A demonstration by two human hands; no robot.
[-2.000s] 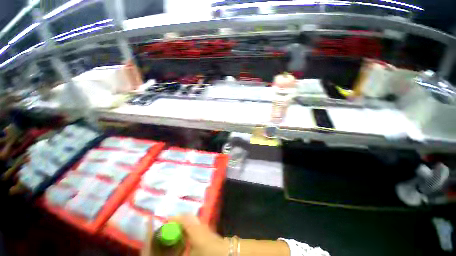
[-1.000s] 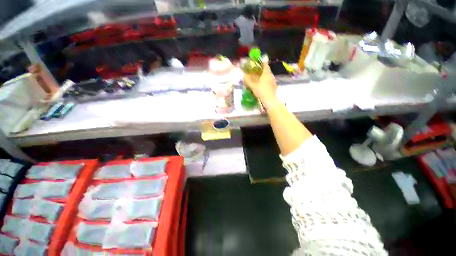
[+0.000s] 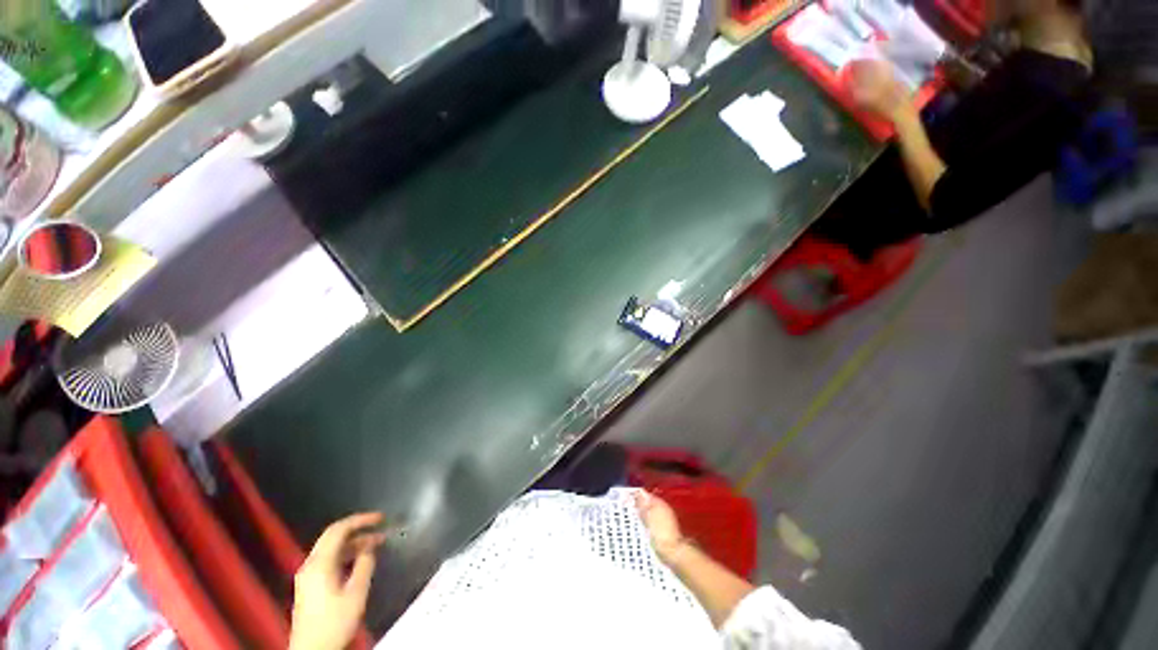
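My left hand (image 3: 335,582) is at the lower left, above the green bench (image 3: 381,444) near the red trays. Its fingers are apart and curved, and it holds nothing that I can see. My right hand (image 3: 659,523) is low against the white lace top at the bench's front edge; its fingers are partly hidden and I cannot tell if it holds anything. A small black device with a white label (image 3: 653,321) lies on the bench near its front edge. A green bottle (image 3: 74,79) stands on the raised shelf at the upper left.
Red trays (image 3: 127,508) with bagged units (image 3: 89,571) stand at lower left. A small fan (image 3: 121,366) and a white fan (image 3: 638,89) are on the bench. White paper (image 3: 763,128) lies farther along. Another person (image 3: 1010,140) sits by a red tray; a red stool (image 3: 711,508) is beside me.
The view has swung to the right and down to the bench and aisle. The hand that was at the bottle on the shelf is away from it; the bottle stands on the shelf.
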